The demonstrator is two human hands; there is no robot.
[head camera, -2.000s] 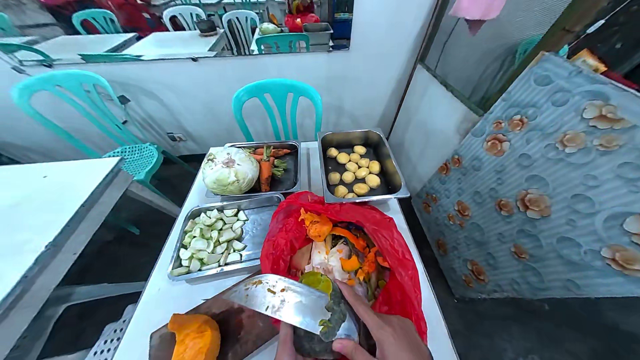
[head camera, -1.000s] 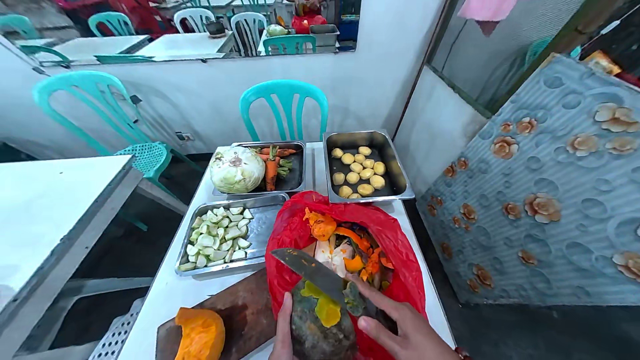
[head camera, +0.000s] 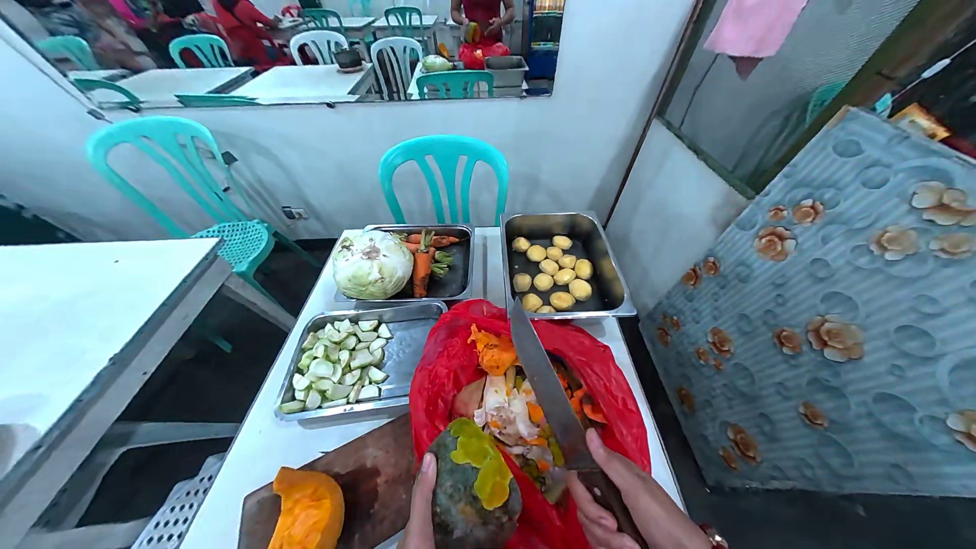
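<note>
My left hand (head camera: pixel 421 503) holds a green-skinned pumpkin piece (head camera: pixel 469 507) from its left side; a yellow patch shows where skin is cut away. In my right hand (head camera: pixel 625 499) is a large kitchen knife (head camera: pixel 549 389), gripped by its dark handle, its blade pointing forward over a red plastic bag (head camera: pixel 450 347). Inside the open bag lie orange and pale vegetable peelings (head camera: pixel 511 412). Left of the pumpkin, a wooden cutting board (head camera: pixel 370 480) carries an orange pumpkin piece (head camera: pixel 306 507), partly cut off by the frame's lower edge.
Metal trays hold cut pale-green vegetable chunks (head camera: pixel 339 364), a cabbage (head camera: pixel 372 264) with carrots (head camera: pixel 423 267), and peeled potatoes (head camera: pixel 563 276). A turquoise chair (head camera: pixel 444 164) stands beyond the white table. Another white table (head camera: pixel 91 305) is at left, a flowered panel (head camera: pixel 823 320) at right.
The knife has moved off the pumpkin; its blade now points forward over the bag. The yellow patch on the pumpkin's skin shows more fully than before.
</note>
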